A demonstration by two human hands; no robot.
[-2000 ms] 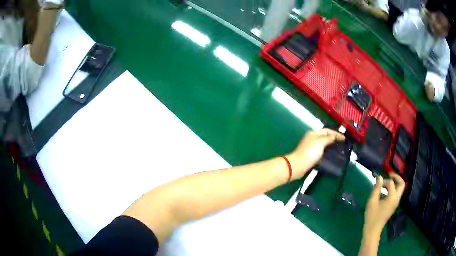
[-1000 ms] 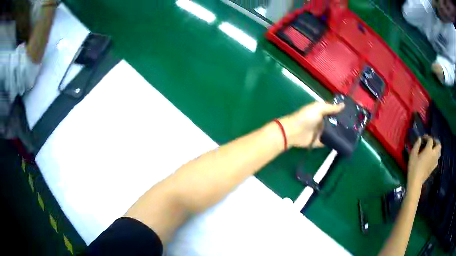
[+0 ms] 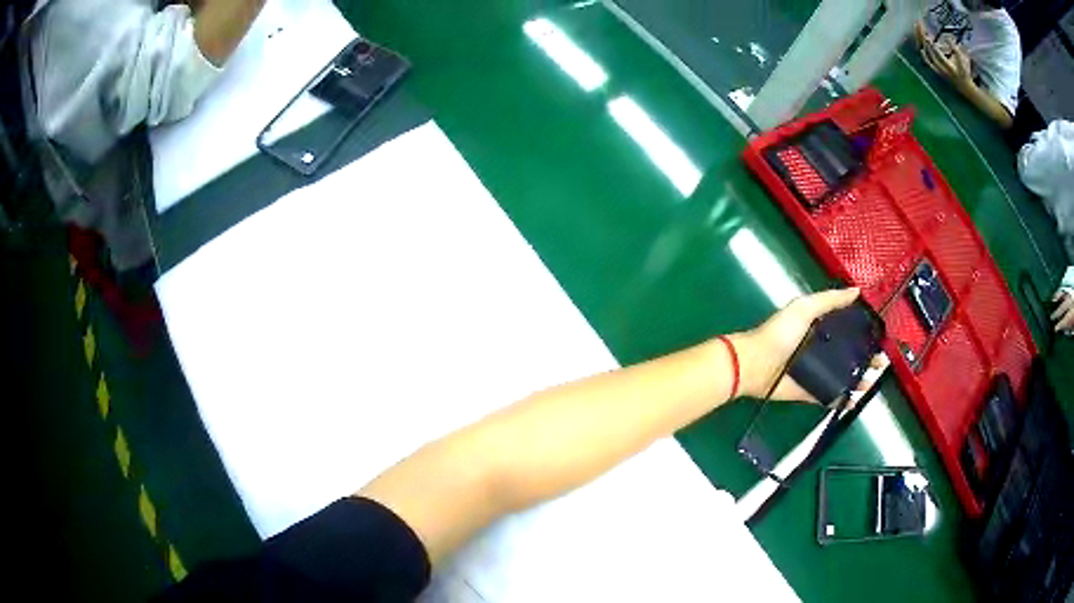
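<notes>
My left hand (image 3: 791, 353) reaches out over the green bench and holds a black phone middle frame (image 3: 839, 353). The frame's solid section lies in the palm and its open window points down and left. My right hand is not in the picture. Another black frame (image 3: 901, 504) lies on the bench at the lower right. The red sorting tray (image 3: 866, 236) is just beyond my left hand, with a few black frames in its compartments. A white strip (image 3: 795, 462) runs under the held frame, with a dark edge beside it.
A white work sheet (image 3: 389, 342) lies under my left forearm. A black frame (image 3: 336, 104) lies at the upper left beside a neighbour's sleeve (image 3: 130, 71). A black blister tray (image 3: 1031, 495) is at the right edge. Other people sit at the upper right.
The view has shifted. My left hand still holds the black frame, now with its open window showing. My right hand has left the picture. A frame now lies flat on the bench at the lower right.
</notes>
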